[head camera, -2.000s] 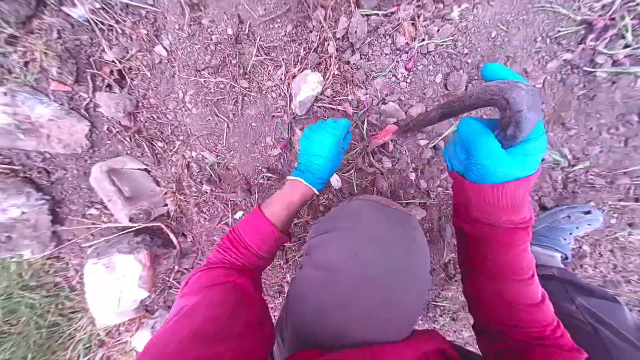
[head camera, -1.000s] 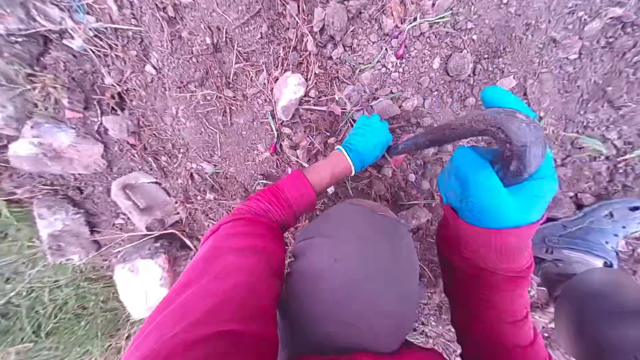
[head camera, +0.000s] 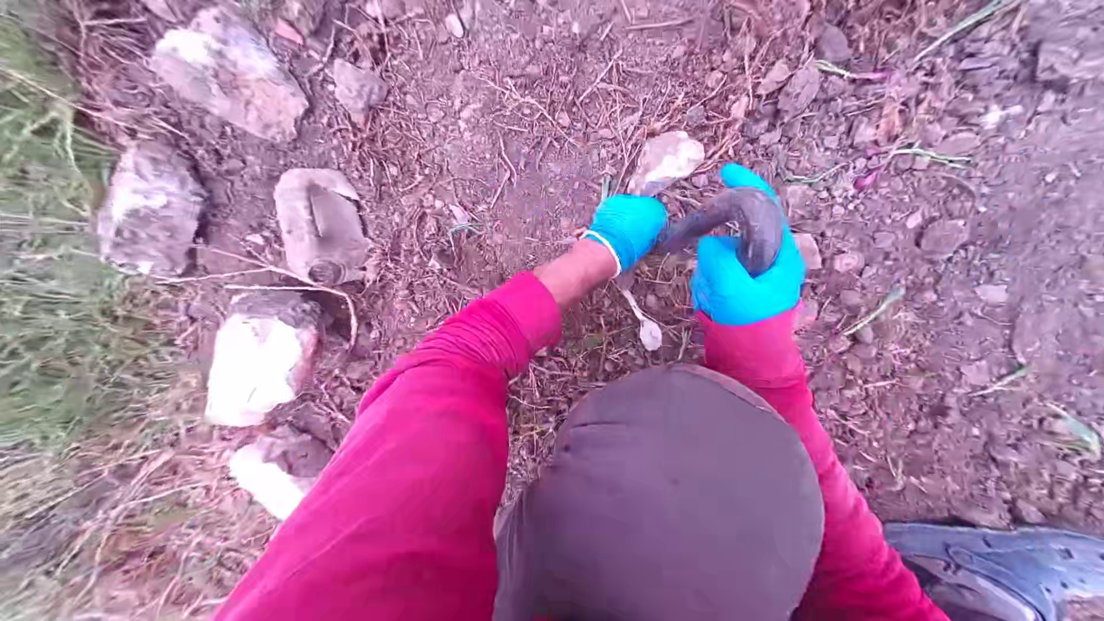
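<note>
My left hand (head camera: 629, 231), in a blue glove, is closed low over the soil, just below a pale stone (head camera: 667, 161); what its fingers hold, if anything, is hidden. My right hand (head camera: 750, 259), also gloved in blue, grips a dark curved horn-like handle (head camera: 752, 220). The handle's narrower end points toward my left hand and reaches close beside it; its tip is hidden. A small pale leaf or bulb (head camera: 649, 335) on a stalk lies just below my left hand.
Large stones (head camera: 231, 73) line the left side beside grass (head camera: 60, 259). Green shoots with purplish bases (head camera: 871, 172) lie at the upper right. My knee (head camera: 681, 500) is at the bottom centre, and a blue-grey clog (head camera: 1018, 561) is at the lower right.
The right hand has brought the curved handle closer to the left hand, and its reddish tip no longer shows. The view has shifted.
</note>
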